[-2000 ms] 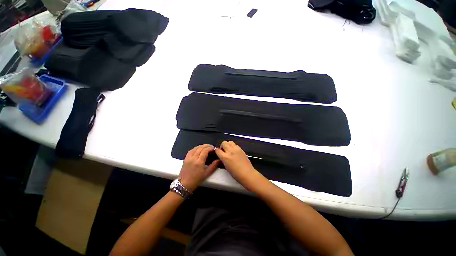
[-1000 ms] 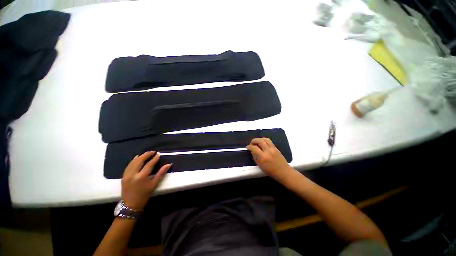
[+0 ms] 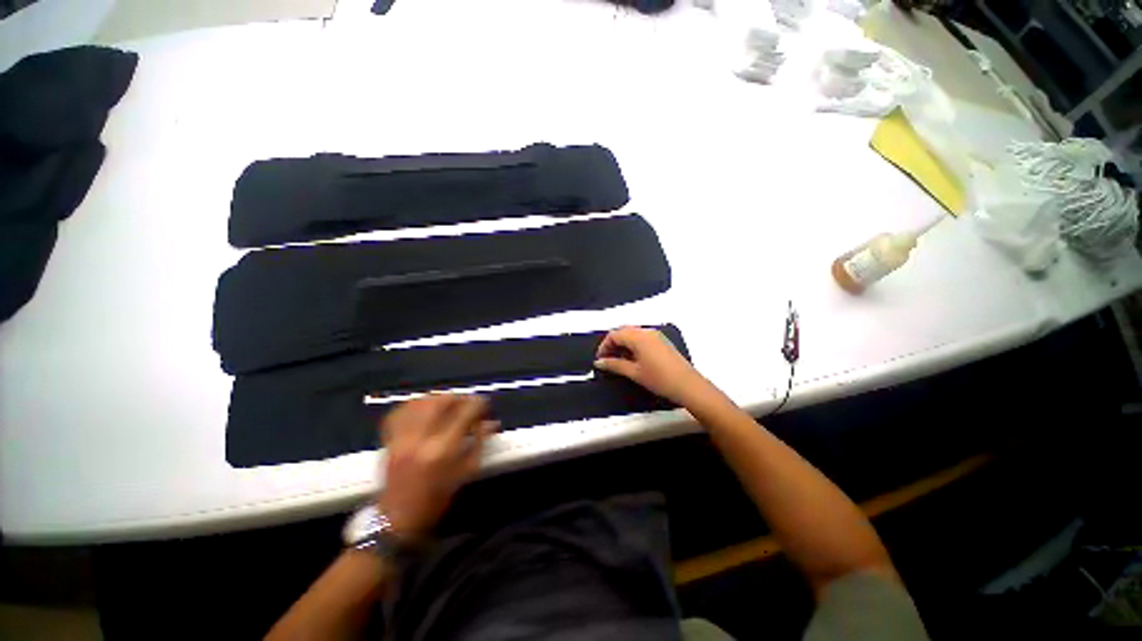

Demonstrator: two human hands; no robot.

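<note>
Three long black panels lie in rows on the white table. The near panel (image 3: 294,420) has a narrow white gap along its middle. The middle panel (image 3: 288,301) and the far panel (image 3: 282,200) each carry a raised black band. My left hand (image 3: 435,448) is motion-blurred over the near panel's front edge, below the gap; its hold cannot be made out. My right hand (image 3: 641,361) has its fingertips pinched on the near panel at the gap's right end. No slider can be made out.
A black fabric pile (image 3: 56,138) lies at the left. Thread snips (image 3: 790,338) with a cord lie near the front edge at right. Beyond are an amber bottle (image 3: 873,261), a yellow sheet (image 3: 918,160), white cord (image 3: 1077,200) and pale pieces (image 3: 760,56).
The hands have parted from the near panel's left part, and a white gap now shows between them. Since the last frame my left hand has moved right along the panel. The view has turned right.
</note>
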